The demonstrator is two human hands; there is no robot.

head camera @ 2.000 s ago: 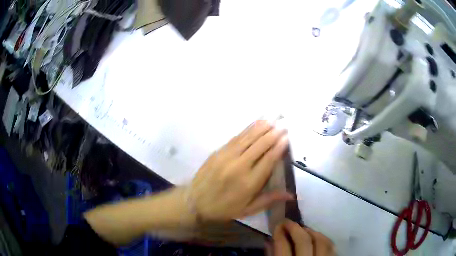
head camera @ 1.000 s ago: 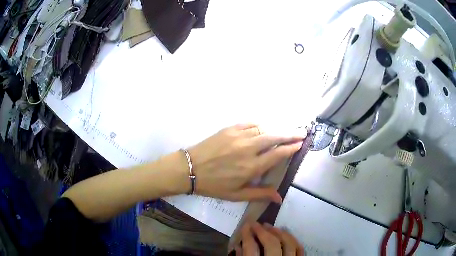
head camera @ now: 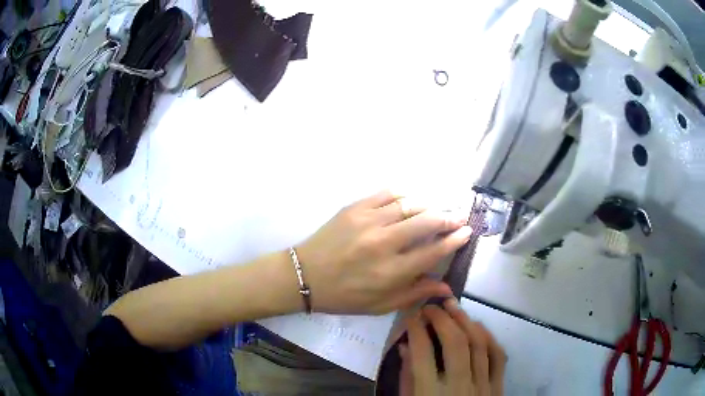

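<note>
A dark brown strip runs from the needle area of the white sewing machine down to the table's front edge, with a paler taupe strip along its left side. My left hand lies over the strips, fingertips holding them down just left of the presser foot, which the machine head partly hides. My right hand is curled over the strips lower down, its fingers gripping them near my left thumb. The hands hide much of both strips.
Dark brown pieces and khaki pieces lie at the far side. A dark bundle and tangled cords are upper left. A small ring lies behind. Red-handled scissors lie right. Taupe pieces sit below the table edge.
My left hand first moved right with the strips, up to the presser foot, and has stayed there. My right hand has since moved up, close to my left thumb. The view has shifted.
</note>
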